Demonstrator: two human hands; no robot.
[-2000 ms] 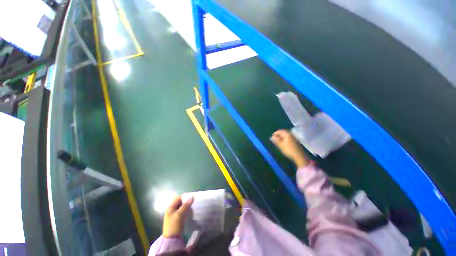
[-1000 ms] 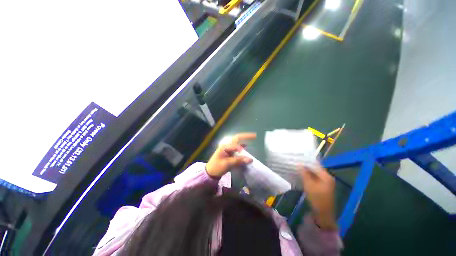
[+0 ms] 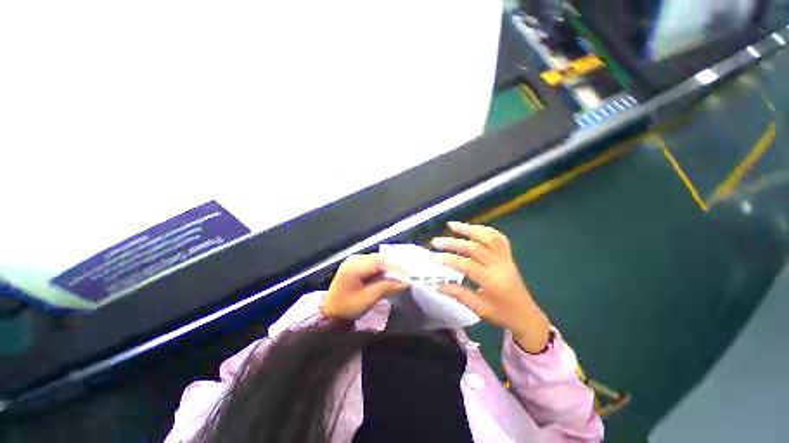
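A white label sheet [image 3: 432, 298] with small printed marks is held in front of my chest, folded or stacked. My left hand [image 3: 356, 287] grips its left edge between thumb and fingers. My right hand [image 3: 489, 275] is on its right side, with the thumb and a finger at the printed part and the upper fingers spread. Whether a single label is between the right fingertips cannot be told. A television [image 3: 259, 95] with a lit white screen stands at the upper left, beyond my hands.
A purple label [image 3: 156, 251] is on the screen's lower corner. The dark conveyor with its metal edge rail [image 3: 259, 298] runs diagonally before me. Yellow and dark parts [image 3: 575, 69] lie beyond it. Green floor [image 3: 640, 277] with yellow lines is at right.
The view has turned toward the conveyor, and the blue rack has left it. My right hand has come in to the left hand; the sheets that were apart are now together.
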